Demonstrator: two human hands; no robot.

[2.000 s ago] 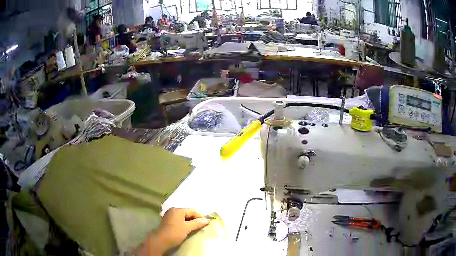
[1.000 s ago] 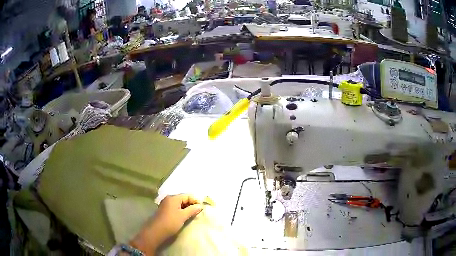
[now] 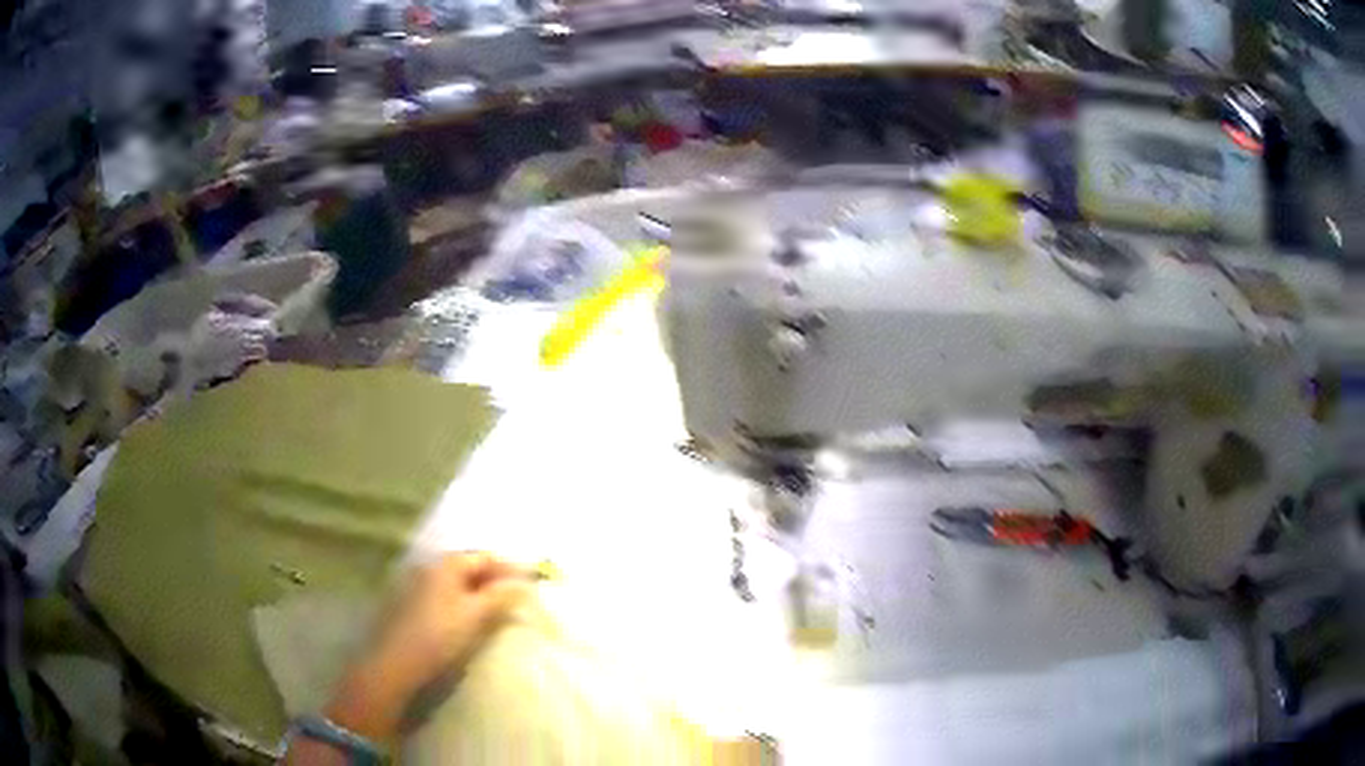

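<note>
My left hand (image 3: 446,611), with a band at the wrist, pinches the corner of a pale yellow cloth panel (image 3: 562,696) on the brightly lit table, left of the machine's needle area. The panel runs down to the bottom edge of the picture. A flat olive-green cloth stack (image 3: 285,464) lies to the left of the hand. The white sewing machine head (image 3: 898,322) stands to the right, blurred. My right hand cannot be made out; a small skin-toned patch at the bottom edge is too unclear to tell.
Snips with orange-red handles (image 3: 1033,528) lie on the machine bed. A yellow lamp (image 3: 602,307) hangs left of the head. A yellow block (image 3: 981,211) and a control panel (image 3: 1172,168) are at the upper right. A cream tub (image 3: 292,285) stands behind the stack.
The view has tilted down and blurred, so the machine and table appear higher and further left. My left hand still pinches the cloth corner.
</note>
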